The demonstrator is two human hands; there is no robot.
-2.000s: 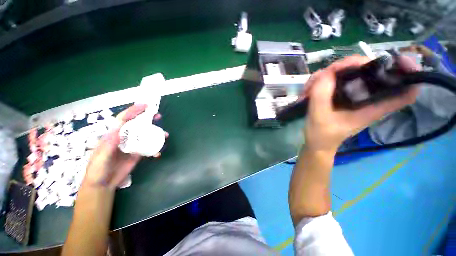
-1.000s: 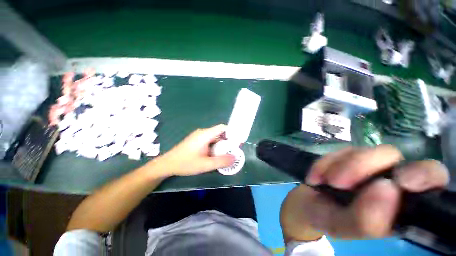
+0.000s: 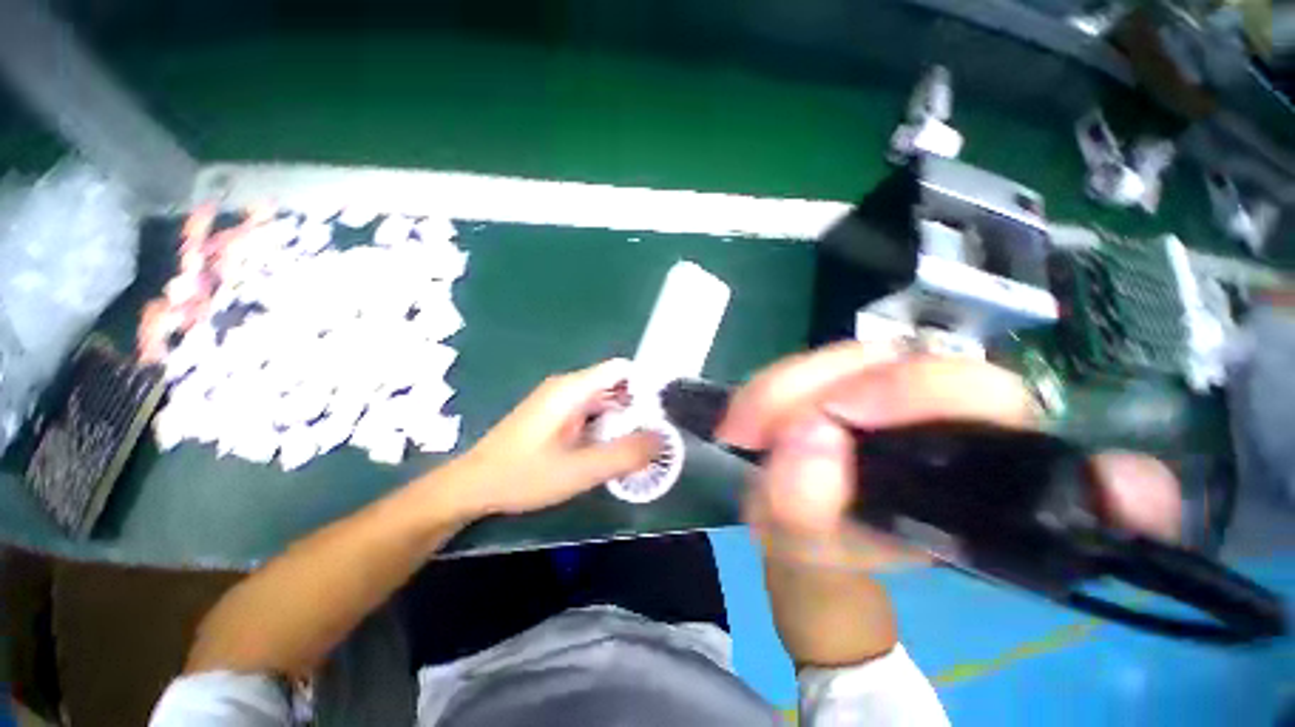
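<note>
My left hand (image 3: 547, 447) holds a white fan unit (image 3: 685, 320) low over the dark green bench. Its round spoked head is under my fingers and its flat handle points up and slightly right. My right hand (image 3: 866, 455) is shut around a black electric screwdriver (image 3: 980, 490), blurred and close to the camera. The screwdriver's tip is at the joint between head and handle; whether it touches a screw cannot be told.
A pile of small white covers (image 3: 313, 334) lies left, with a dark parts tray (image 3: 88, 433) and plastic bag (image 3: 64, 256) beyond. The screw feeder (image 3: 980, 234) and green circuit boards (image 3: 1136, 305) stand right. White units (image 3: 930, 121) lie on the green conveyor.
The fan unit has moved from over the pile side to the middle of the bench. The screwdriver has come left from the feeder side to the unit. The view has turned left.
</note>
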